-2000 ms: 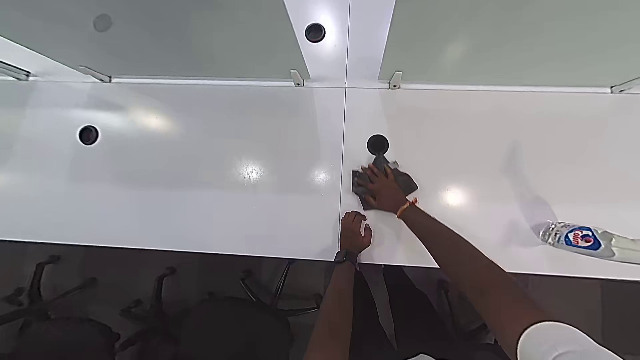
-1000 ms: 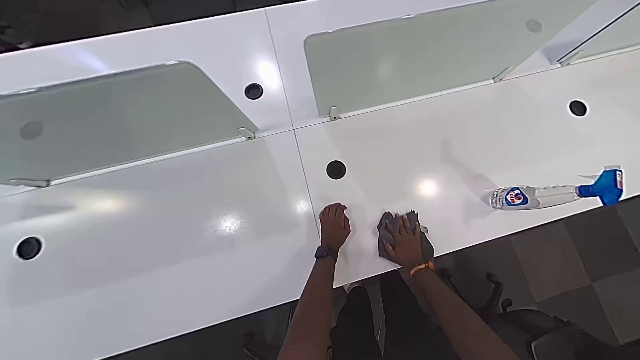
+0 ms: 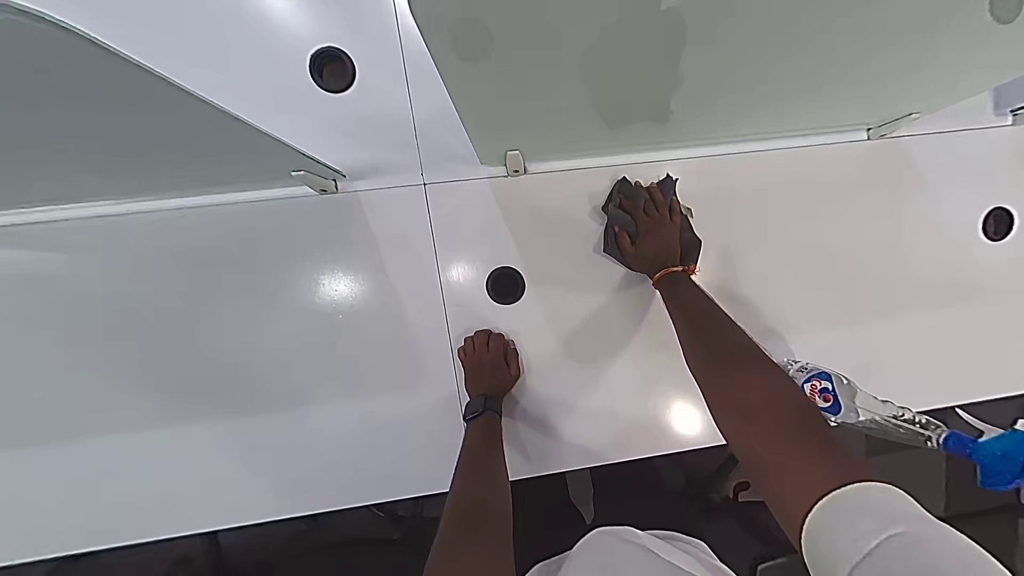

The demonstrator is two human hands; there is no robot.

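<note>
My right hand [image 3: 652,232] lies spread on a dark grey cloth [image 3: 616,240], pressing it on the white desk [image 3: 768,264] close to the foot of a frosted glass partition. An orange thread bracelet is on that wrist. My left hand [image 3: 489,364], with a dark watch on the wrist, rests on the desk with curled fingers, just right of the seam and below a black round cable hole [image 3: 506,286]; nothing shows in it. A clear spray bottle [image 3: 868,412] with a blue trigger head lies on its side at the front edge, partly behind my right forearm.
Frosted glass partitions [image 3: 704,72] stand along the back of the desk on small metal brackets [image 3: 515,163]. Other cable holes are at the upper left [image 3: 333,70] and far right [image 3: 998,224]. Dark floor and chair parts show below the front edge.
My right hand has moved with the cloth from near the desk's front edge back toward the glass partition. My left hand stays on the desk near the seam. The view has shifted and turned.
</note>
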